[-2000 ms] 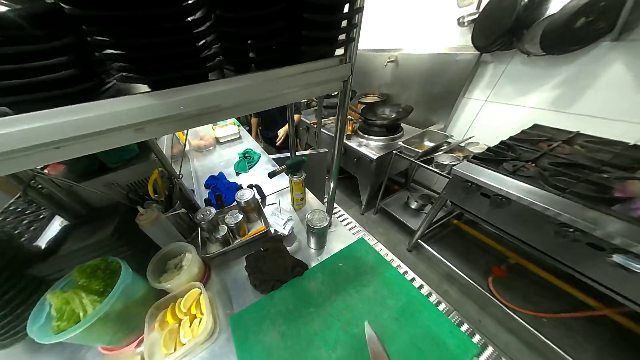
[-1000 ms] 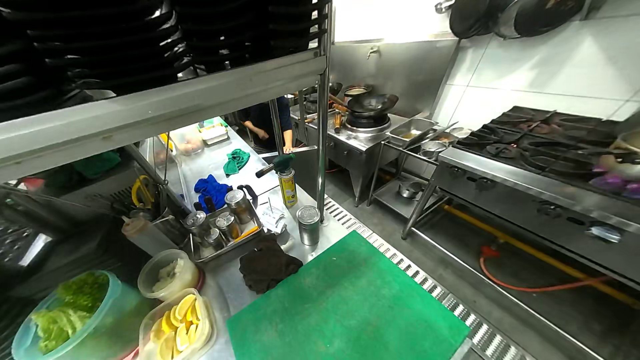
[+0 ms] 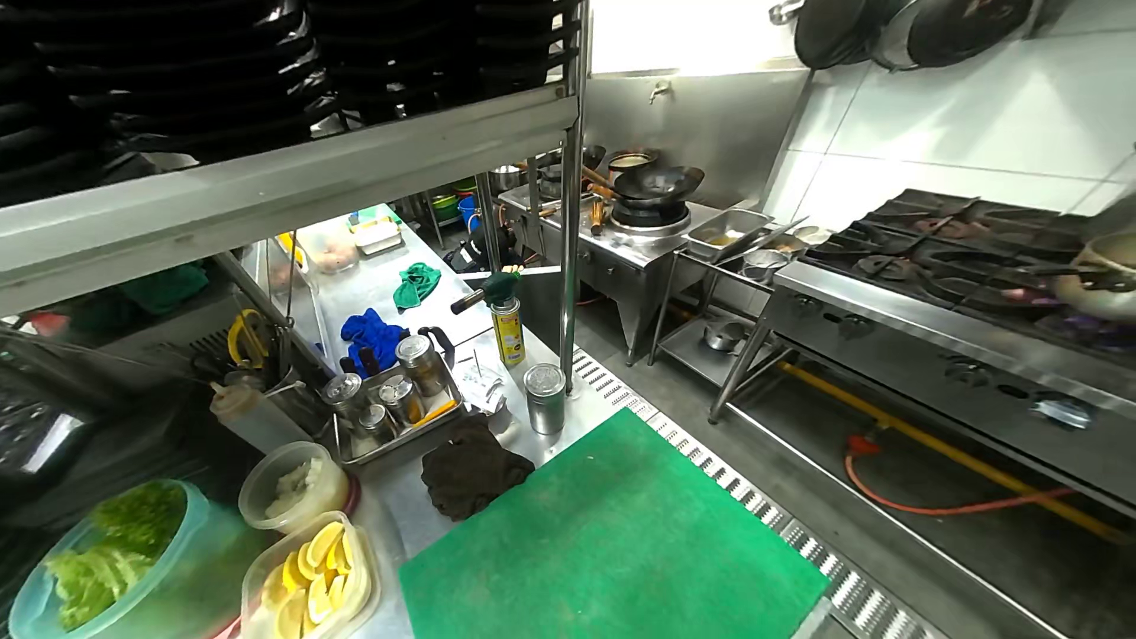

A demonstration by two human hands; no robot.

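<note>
Neither of my hands shows in the head view. A green cutting board [image 3: 612,541] lies on the steel counter at the bottom. Touching or close to its far left edge is a crumpled dark cloth [image 3: 470,466]. A metal shaker [image 3: 545,399] stands upright beyond the board, and a torch on a yellow gas can [image 3: 508,328] stands behind it. Left of the cloth, a steel tray [image 3: 444,415] holds several shakers. Lemon wedges fill a plastic container [image 3: 359,568] at lower left, next to a round tub [image 3: 253,497] of pale pieces and a bowl [image 3: 200,559] of lettuce.
A steel shelf [image 3: 373,151] stacked with black dishes crosses the upper left, held by an upright post [image 3: 572,222]. Blue gloves [image 3: 373,342] and a green cloth [image 3: 417,286] lie farther back. At right are a gas range [image 3: 958,328], a wok [image 3: 659,184] on a burner and a pot [image 3: 1105,275].
The knife blade seen on the board's near edge two seconds ago is out of view. The person at the back has moved lower, mostly behind the counter. A pot shows more at the right edge.
</note>
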